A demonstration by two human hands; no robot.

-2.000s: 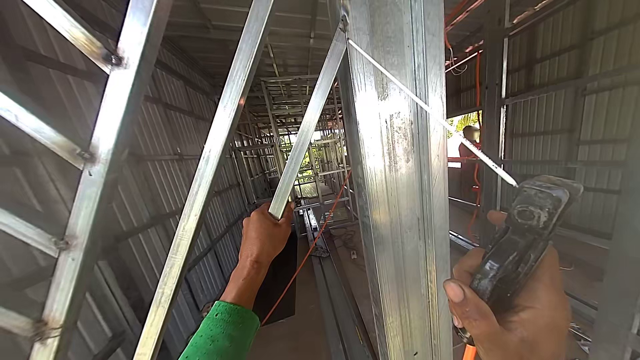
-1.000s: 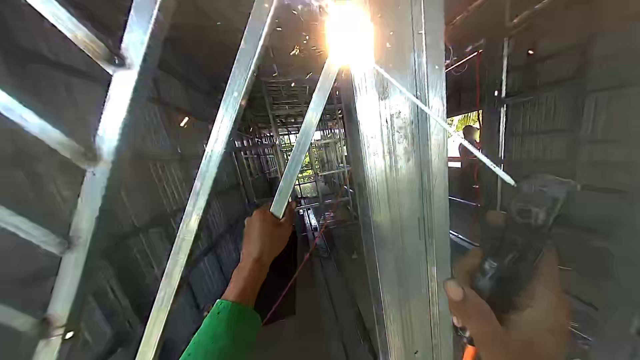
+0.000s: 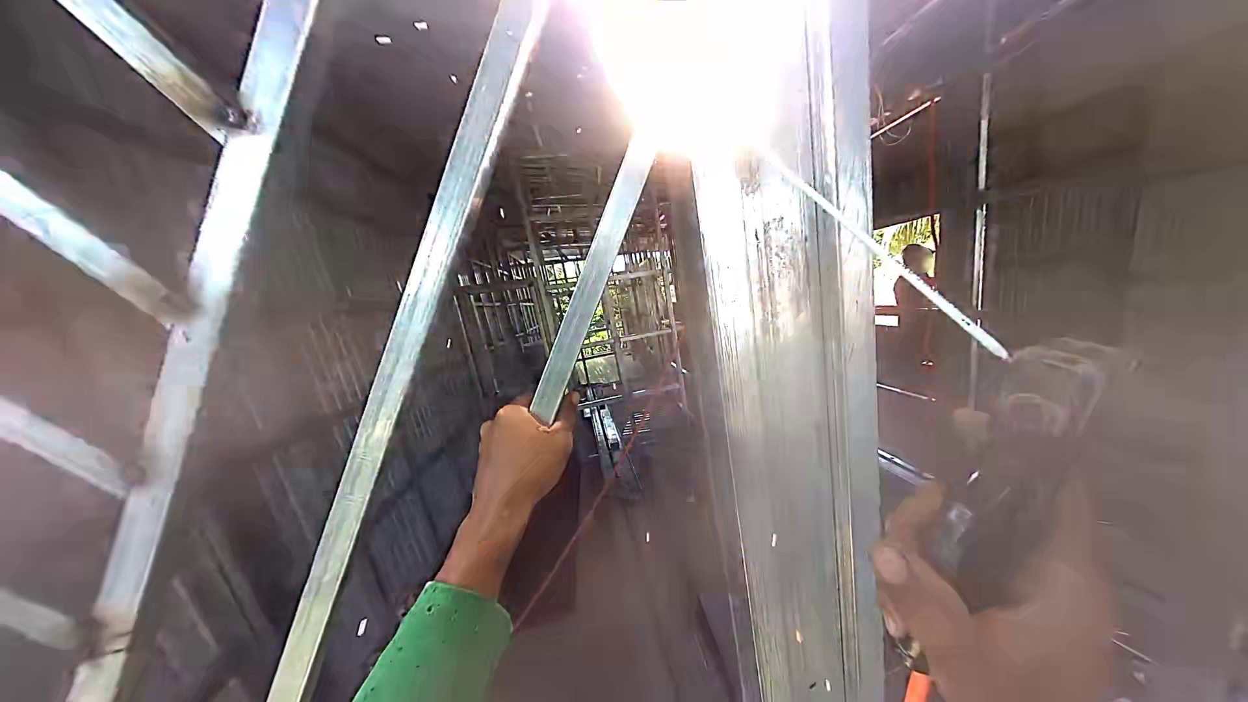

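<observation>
My left hand (image 3: 522, 453), in a green sleeve, grips the lower end of a short square metal tube (image 3: 595, 292). The tube slants up to a wide galvanized steel column (image 3: 785, 439), where a glaring white welding arc (image 3: 692, 78) hides the joint. On the right, my right hand (image 3: 1004, 595) is closed around a black electrode holder (image 3: 1043, 429), hazy in the smoke. A thin welding electrode (image 3: 897, 268) runs from its jaw up and left across the column into the glare.
A long slanted metal tube (image 3: 409, 341) and a welded ladder-like frame (image 3: 210, 263) stand at the left. An orange-red cable (image 3: 595, 507) crosses behind the column. Sparks scatter around. Another person (image 3: 915, 273) is in the right background, beyond the column.
Two seconds ago there was no arc; a second ago it burned at the top joint, and now its glare is larger. Smoke has thickened around my right hand. Both hands keep their grips.
</observation>
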